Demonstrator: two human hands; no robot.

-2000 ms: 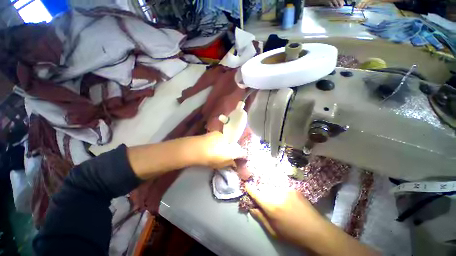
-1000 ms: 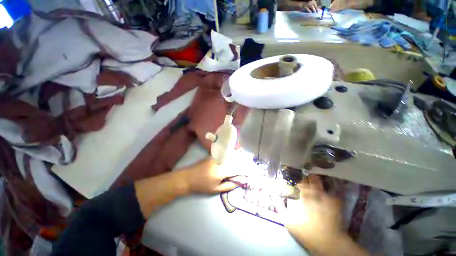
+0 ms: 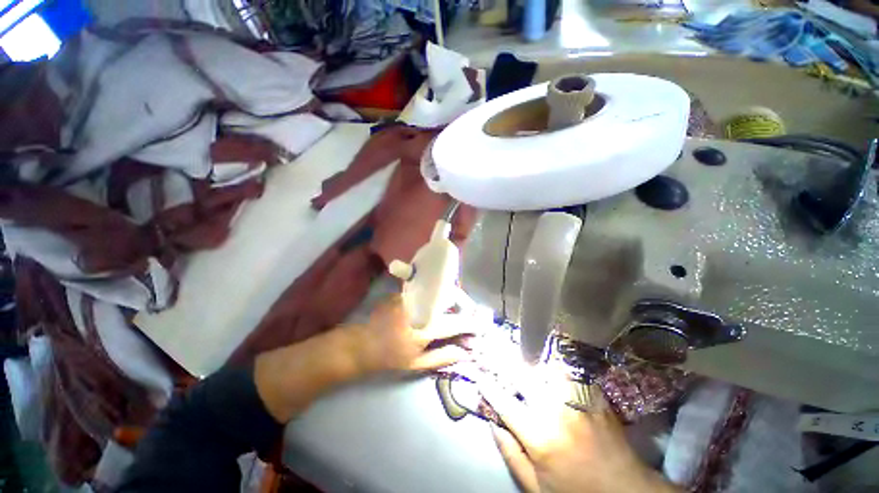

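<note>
A patterned knit piece (image 3: 641, 387) with maroon-and-white speckles lies under the sewing machine head (image 3: 598, 279) and in the bright glare at the needle. My left hand (image 3: 386, 345) lies flat at the left of the glare, its fingertips on the fabric edge. My right hand (image 3: 569, 438) lies in front of the needle area with its fingers on the fabric; glare hides the fingertips. A small dark-edged pale fabric end (image 3: 455, 397) curls between my hands. The presser foot and needle are washed out by glare.
A white tape roll (image 3: 559, 164) sits on the machine, with a cream lamp (image 3: 431, 279) left of the needle. Brown and grey pieces (image 3: 145, 106) are heaped at left. A label strip (image 3: 848, 424) lies at right; light-blue fabric (image 3: 771, 43) lies opposite.
My right hand has moved left and nearer from beside the machine head, to in front of the needle area. My left hand stays left of the needle. The view has shifted slightly.
</note>
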